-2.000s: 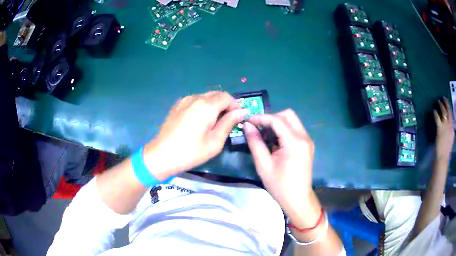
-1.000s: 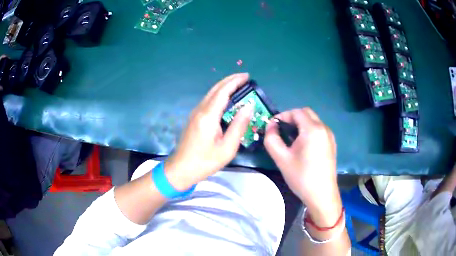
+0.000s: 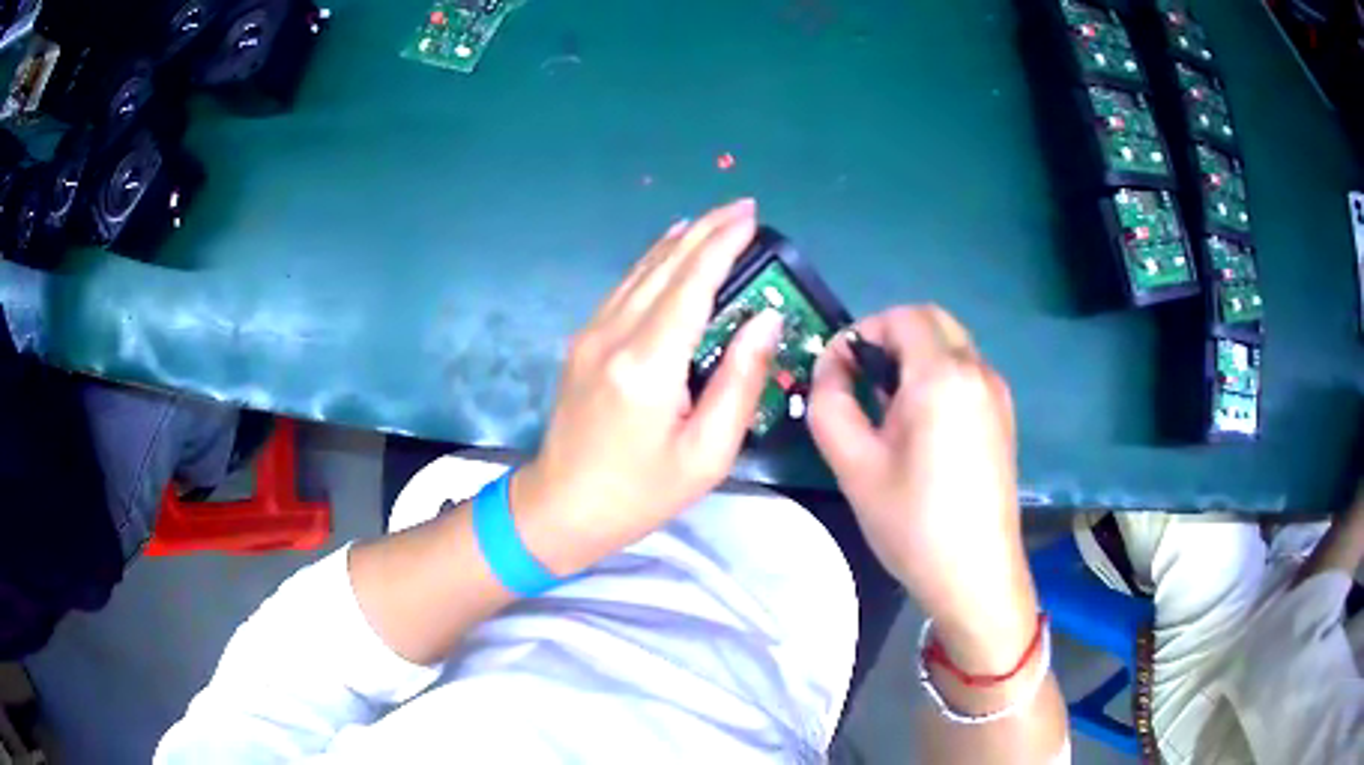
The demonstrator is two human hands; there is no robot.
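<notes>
A black housing lies tilted near the bench's front edge. A green circuit board with small pale and red parts sits in its open side. My left hand grips the housing from the left, with the thumb on the board. My right hand is at the housing's right corner and holds a short dark tool in its fingers. The tool's tip and what it touches are too small to tell. My left hand hides the housing's left side.
Two rows of black units with green boards stand at the right. Black speaker units are at the left. A loose green board lies at the far side. A small red bit lies on the mat. Another person's light trousers show at the lower right.
The housing has been turned from nearly straight to tilted. My left hand has shifted to its left side. My right hand has moved right, and the dark tool now shows in it. The view has shifted.
</notes>
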